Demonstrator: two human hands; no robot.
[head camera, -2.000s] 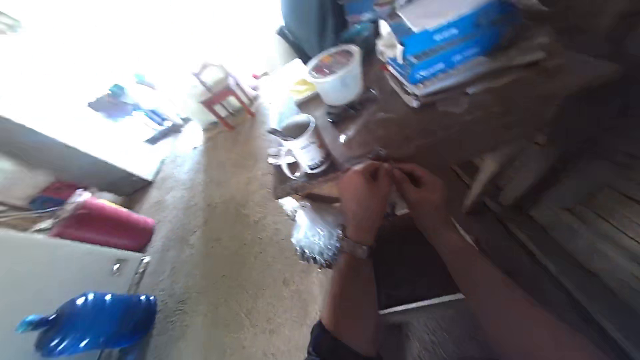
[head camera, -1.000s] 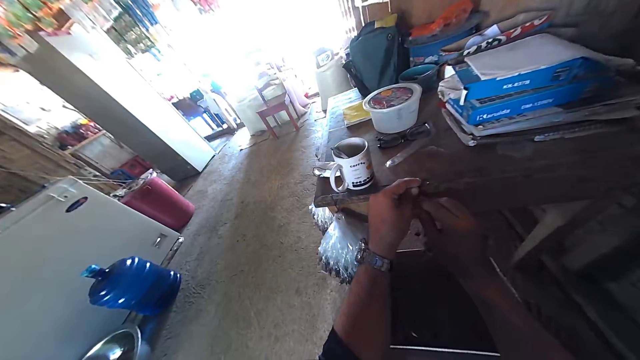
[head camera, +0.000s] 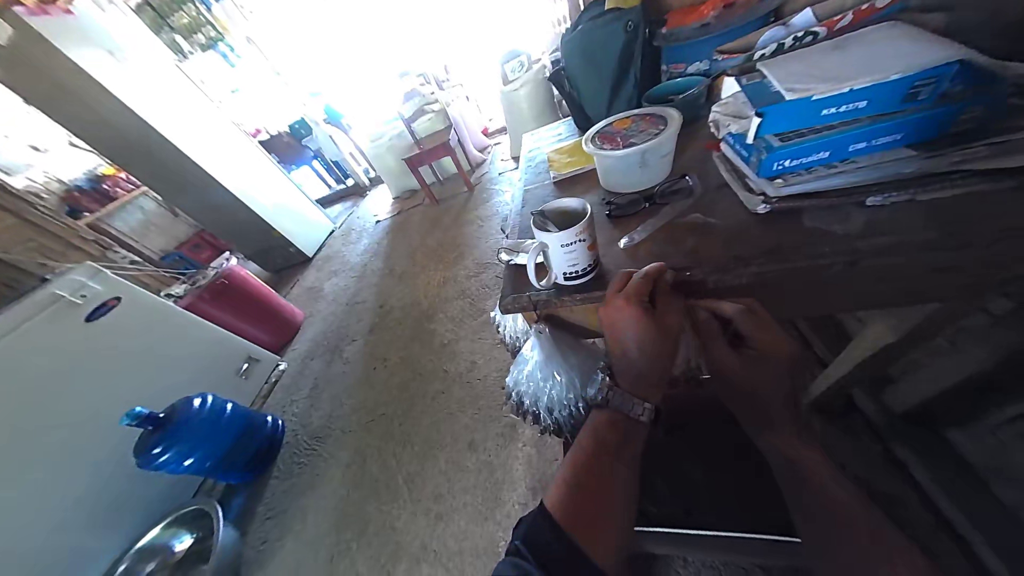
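Observation:
My left hand (head camera: 644, 332), with a metal-banded watch (head camera: 628, 402) at its wrist, is at the near edge of a dark wooden table (head camera: 800, 248). Close beside it, my right hand (head camera: 740, 344) has its fingers bent over a thin clear plastic piece (head camera: 690, 348), whose lower end shows between the hands. What the left fingertips hold is too dark to tell. A white printed mug (head camera: 573, 254) with a spoon in it stands left of the hands. Bundles of clear plastic (head camera: 552, 380) hang from the table corner. Eyeglasses (head camera: 650, 197) and a clear strip (head camera: 660, 222) lie behind the hands.
A lidded white tub (head camera: 636, 160), a yellow packet (head camera: 570, 160) and stacked blue boxes (head camera: 856, 132) are on the table. On the left are a white appliance (head camera: 104, 384), a blue water jug (head camera: 212, 438), a metal basin (head camera: 172, 548) and a red bin (head camera: 244, 308). A red chair (head camera: 436, 152) stands farther off.
Both hands remain close together at the table edge, and the clear plastic between them now shows. The view has swung since the oldest frame.

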